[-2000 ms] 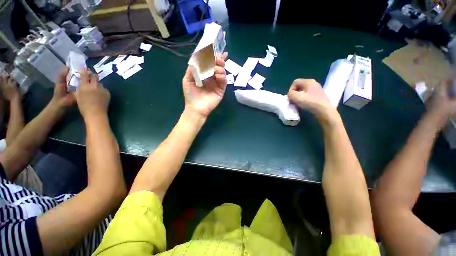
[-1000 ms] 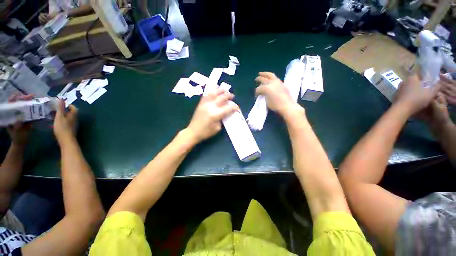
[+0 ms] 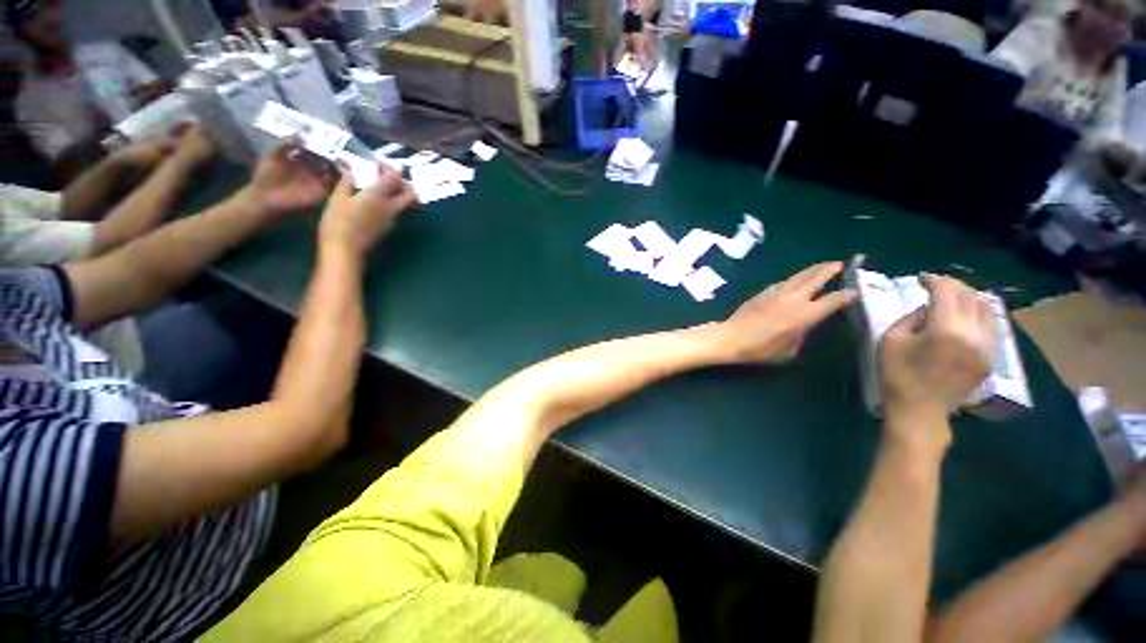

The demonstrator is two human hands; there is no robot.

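Observation:
White retail boxes [image 3: 1003,367] lie side by side on the dark green bench at the right; the exact number is hidden by my hand. My right hand [image 3: 936,342] is over them with fingers curled down on the white surface. My left hand [image 3: 789,312] reaches across with its fingertips at the left box's far end, thumb and fingers apart. Loose white paper pieces [image 3: 672,258] lie scattered on the bench, left of my hands. The wrapped product cannot be made out clearly.
A blue bin [image 3: 606,113] and a small leaflet pile [image 3: 631,161] are at the far side. Black bins [image 3: 867,119] stand along the far edge. A tan cardboard sheet [image 3: 1091,342] is at the right. A neighbour at the left holds a white box [image 3: 302,131]; another person's arm enters lower right.
The view has turned right-to-left, shifting the bench items. The box under my left hand is now at the right beside the other one. Both my hands have come to the boxes there.

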